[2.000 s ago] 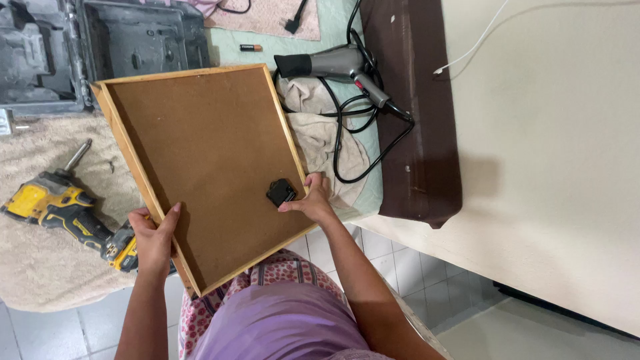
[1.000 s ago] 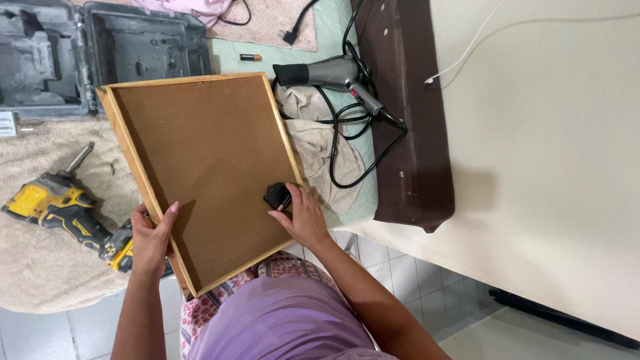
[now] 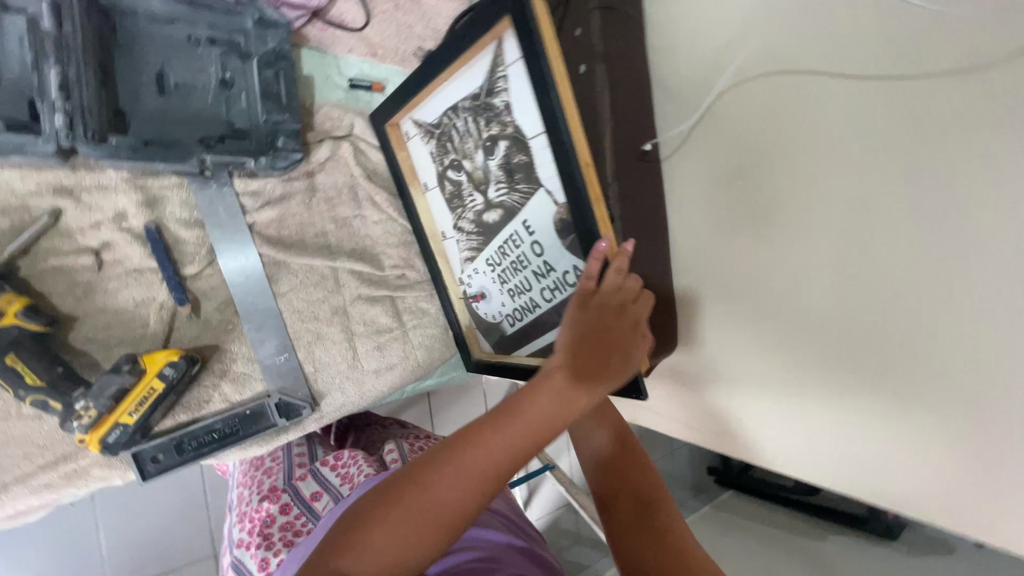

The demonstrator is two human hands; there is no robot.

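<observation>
A framed cat picture clock (image 3: 496,200) is held up and tilted, its front toward me, with a black and light-wood frame, printed words and a small clock dial (image 3: 484,298) at its lower left. My left hand (image 3: 606,316) grips the frame's right edge near the lower corner, its arm crossing over the other. My right hand is mostly hidden behind the frame and the left hand; only its wrist and forearm show below, so its fingers cannot be made out.
On the towel-covered surface (image 3: 352,312) lie a Stanley try square (image 3: 248,276), a dark blue pencil (image 3: 168,268), a yellow-and-black DeWalt cordless tool (image 3: 88,376) and an open grey tool case (image 3: 200,80). A small battery (image 3: 366,84) lies beyond. A white cable (image 3: 704,104) runs over the pale surface at right.
The frame has been turned from its brown back to its picture side and moved right. My left hand has crossed from the frame's left edge to its right edge. The try square and pencil are now uncovered.
</observation>
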